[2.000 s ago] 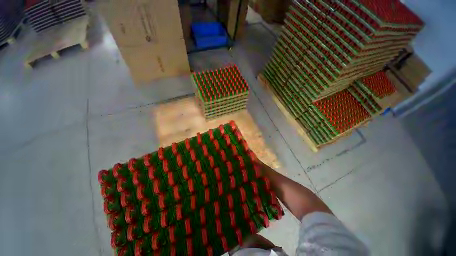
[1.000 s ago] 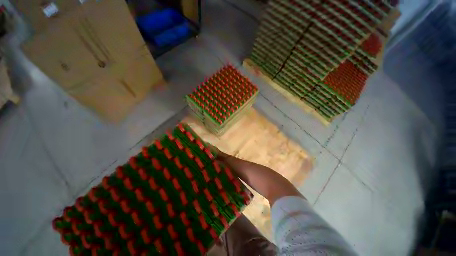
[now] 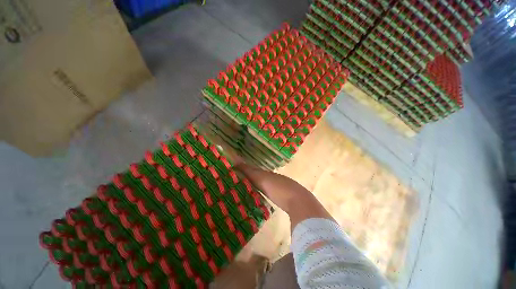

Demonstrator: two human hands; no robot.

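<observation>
A loaded layer of red-and-green parts [image 3: 153, 220] fills the lower left, tilted in the picture, with its lower end cut off. My right hand [image 3: 254, 176] grips its right edge; the fingers are mostly hidden by the layer. My left hand is not in view. A stack of loaded layers [image 3: 280, 90] stands just beyond, on the near pallet [image 3: 351, 192], its top covered in red-green rows. The held layer is nearer to me and overlaps the view of the stack's near left side; I cannot tell if they touch.
A taller stack of loaded layers [image 3: 390, 56] stands on another pallet [image 3: 385, 110] at the upper right. A big cardboard box [image 3: 68, 79] is at the upper left, with a blue bin [image 3: 147, 7] behind it. Grey concrete floor [image 3: 452, 186] surrounds the pallets.
The stack on the near pallet looks larger and closer. The held layer has shifted left in the picture and turned at a slant. The box and tall stack have moved towards the picture's upper edge.
</observation>
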